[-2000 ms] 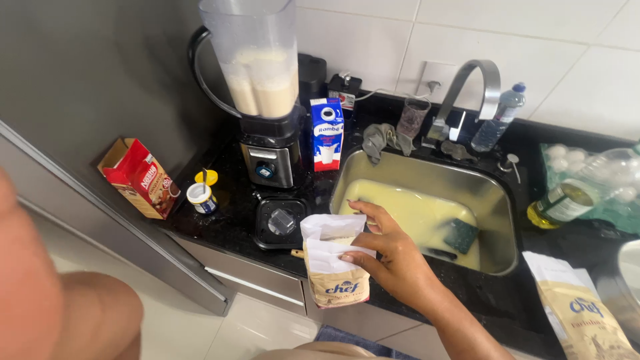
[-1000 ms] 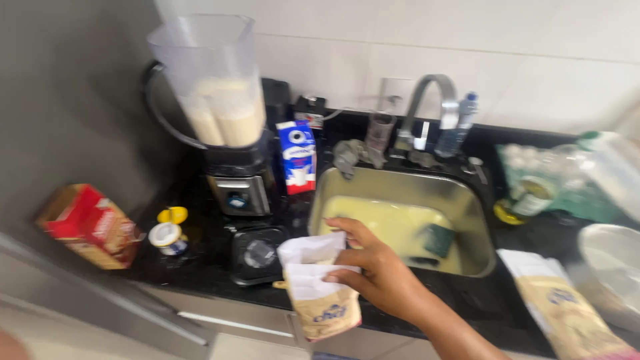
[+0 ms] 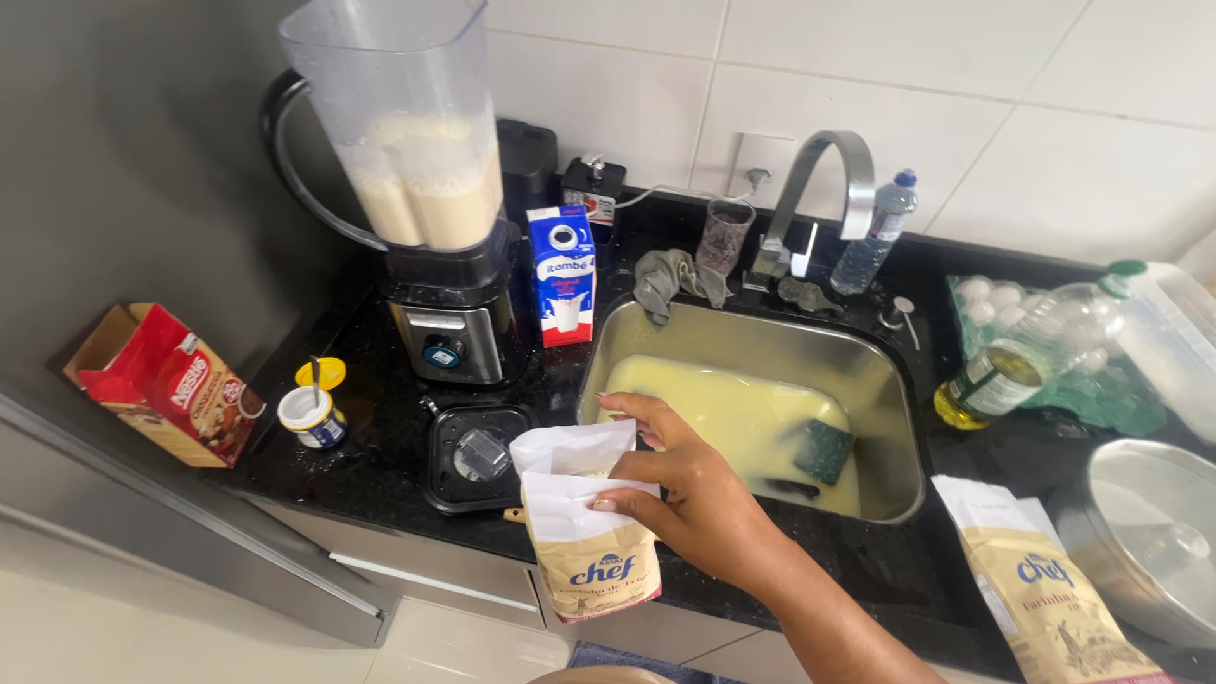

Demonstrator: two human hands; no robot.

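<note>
My right hand (image 3: 698,484) pinches the open top of a paper flour bag (image 3: 598,560) between thumb and fingers, in front of the counter edge. My left hand is out of view. Behind the bag, a black blender lid (image 3: 442,484) with a clear cap lies on the counter. The blender (image 3: 446,328) stands behind it, its clear jug (image 3: 418,123) partly filled with a pale cream mixture and uncovered. A milk carton (image 3: 562,275) stands right of the blender. To its left are an opened small tub (image 3: 312,418) with a spoon handle rising from it and an open red Nestlé box (image 3: 176,389).
The steel sink (image 3: 902,446) holds cloudy yellowish liquid and a dark green scouring pad (image 3: 823,450), below a faucet (image 3: 836,157). Rightward are an oil bottle (image 3: 1007,370), eggs (image 3: 988,299), a second flour bag (image 3: 1045,589) and a round metal pan (image 3: 1107,494). A cloth (image 3: 665,285) hangs over the sink's rim.
A blurred bare limb at the left edge two seconds ago is now out of view. My right hand keeps hold of the flour bag throughout.
</note>
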